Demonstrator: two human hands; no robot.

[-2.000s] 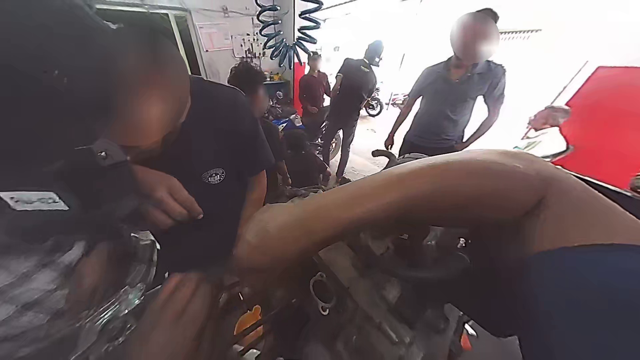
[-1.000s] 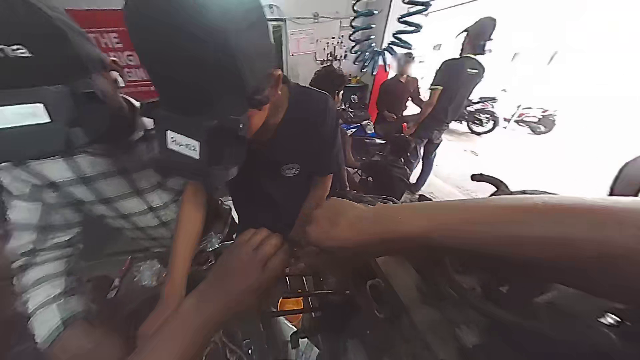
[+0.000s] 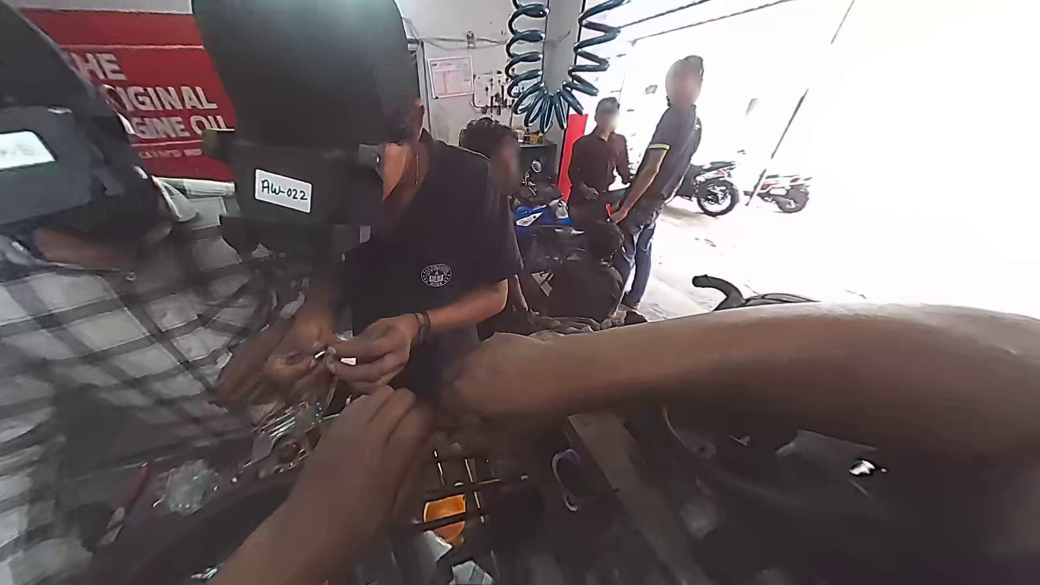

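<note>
My left hand [image 3: 378,435] reaches up from the bottom left, its fingers bent and pointing toward my right hand. From the right edge my right arm stretches across, with my right hand [image 3: 500,378] low in front of a co-worker's dark shirt. The two hands are close together; anything between their fingers is hidden. Just beyond them, a co-worker's hands [image 3: 378,353] pinch a small shiny metal piece [image 3: 319,355]. Below my hands lie dark rods or bars, an orange part [image 3: 445,518] and a ring-shaped part [image 3: 566,479], dim and blurred.
Metal parts [image 3: 284,443] and a clear plastic bag or wrap [image 3: 188,486] lie at left. A co-worker in a checked shirt [image 3: 89,349] leans in close there. Blue coiled hoses [image 3: 540,89] hang behind. Several people and motorcycles [image 3: 717,188] are farther back.
The view has swung left since the first frame. My left hand, first apart from my right, is now close to it. The co-worker's hands with the small metal piece have come into plain sight.
</note>
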